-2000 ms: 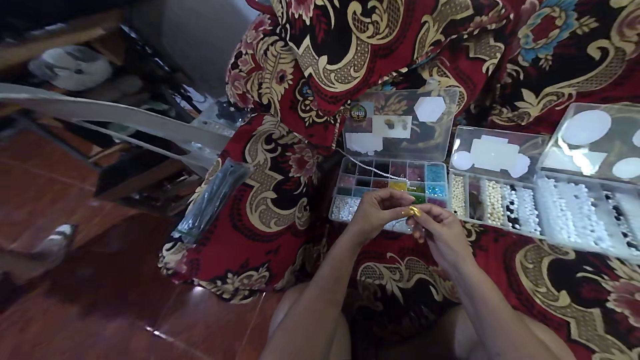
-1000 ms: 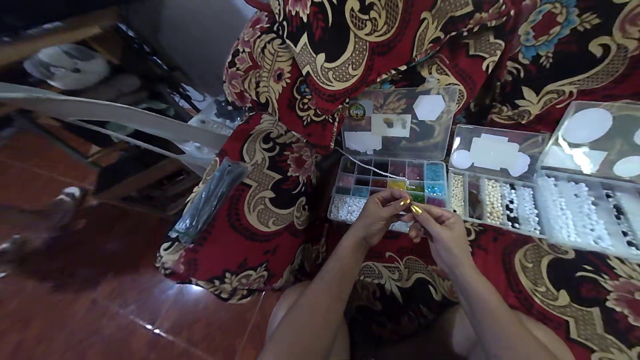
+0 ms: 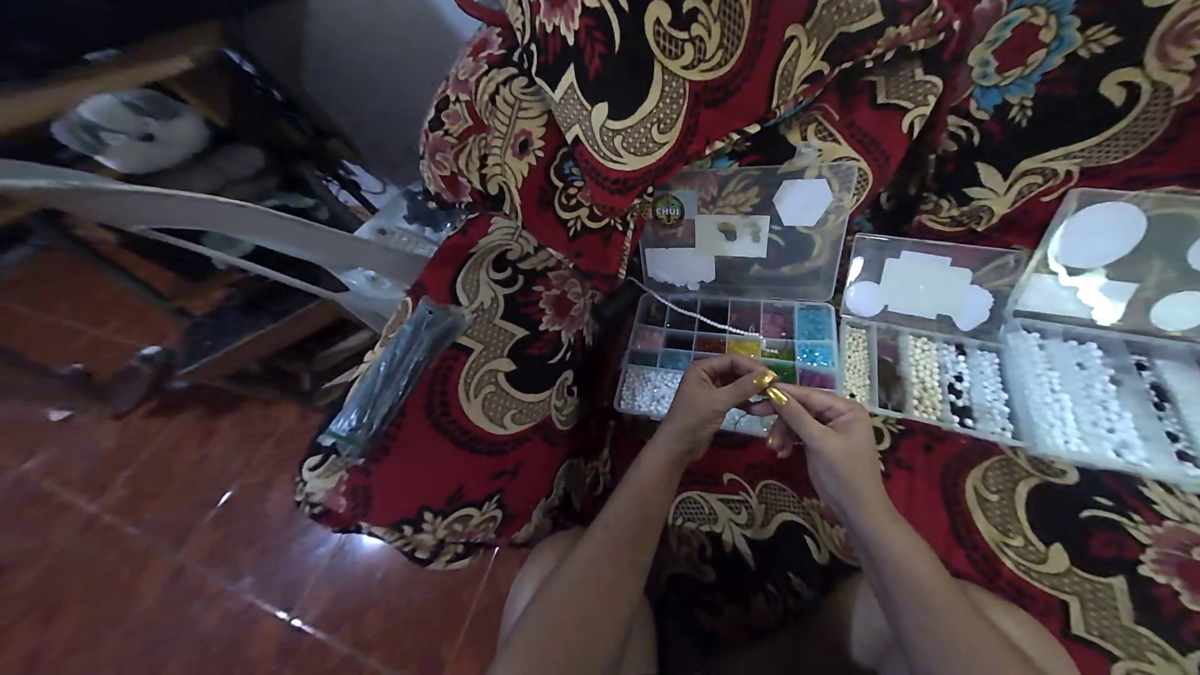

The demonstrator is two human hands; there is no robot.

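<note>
My left hand (image 3: 714, 398) and my right hand (image 3: 814, 417) meet fingertip to fingertip over the front of a divided plastic bead box (image 3: 630, 367). Gold nail polish shows on both thumbs. Whatever is pinched between the fingers is too small to make out. A strand of small white beads (image 3: 689, 314) runs across the box's back compartments toward my fingers. Turquoise beads (image 3: 814, 323), yellow beads (image 3: 745, 348) and white beads (image 3: 647, 389) fill some compartments. My hands hide part of the front row.
Two more open boxes hold cream beads (image 3: 923, 377) and larger white beads (image 3: 1069, 398) at the right. All lie on a red floral cloth (image 3: 553, 469). A clear bag of dark items (image 3: 398, 375) lies at the left, near a curved pale chair part (image 3: 234, 211) and tiled floor (image 3: 187, 553).
Two seconds ago my fingers were angled differently, with the gold nails closer together; the hands have stayed over the same box. The boxes and the bead strand look unmoved.
</note>
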